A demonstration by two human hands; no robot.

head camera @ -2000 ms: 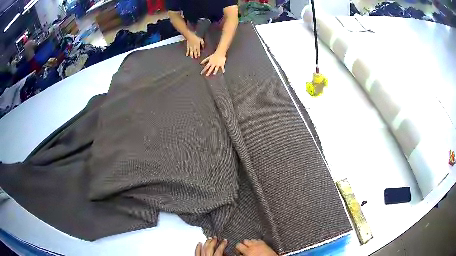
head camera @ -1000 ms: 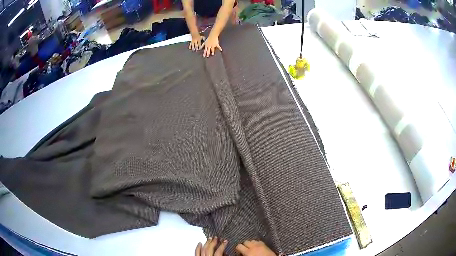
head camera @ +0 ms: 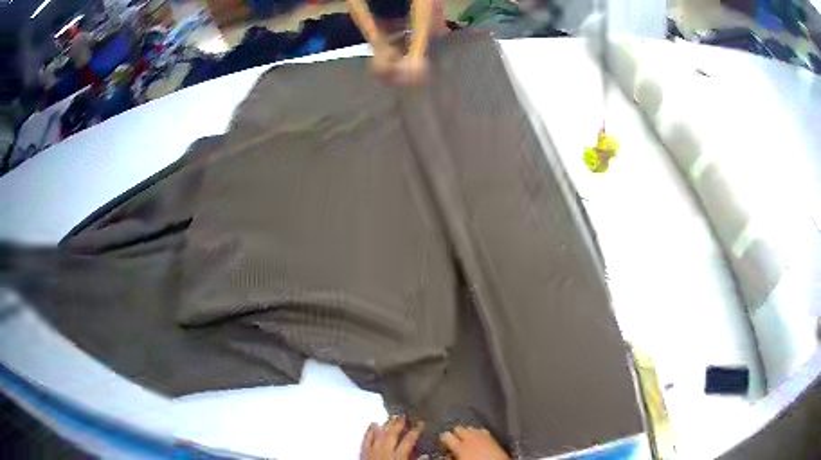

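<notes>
A large grey-brown fabric (head camera: pixel 315 216) lies over the table, flat at the right and rumpled at the left, with a long raised fold running from the far edge to the near edge. My left hand (head camera: pixel 392 438) is at the near edge of the fabric, cut off by the frame bottom, fingertips on the cloth. My right hand (head camera: pixel 473 443) is just right of it, near the fold's end, also cut off, fingers on the cloth edge. The frame is blurred, and I cannot tell if either hand pinches the cloth.
Opposite, another person's hands (head camera: pixel 401 70) are at the fabric's far edge. On the white table (head camera: pixel 671 296) are a yellow ruler (head camera: pixel 654 404), a black phone (head camera: pixel 726 380) and a long pale roll (head camera: pixel 720 202). A yellow piece (head camera: pixel 600 153) hangs on a cord.
The view has shifted, so the fabric and table sit further right. The other person's hands appear close together at the far edge. My hands remain at the near cloth edge.
</notes>
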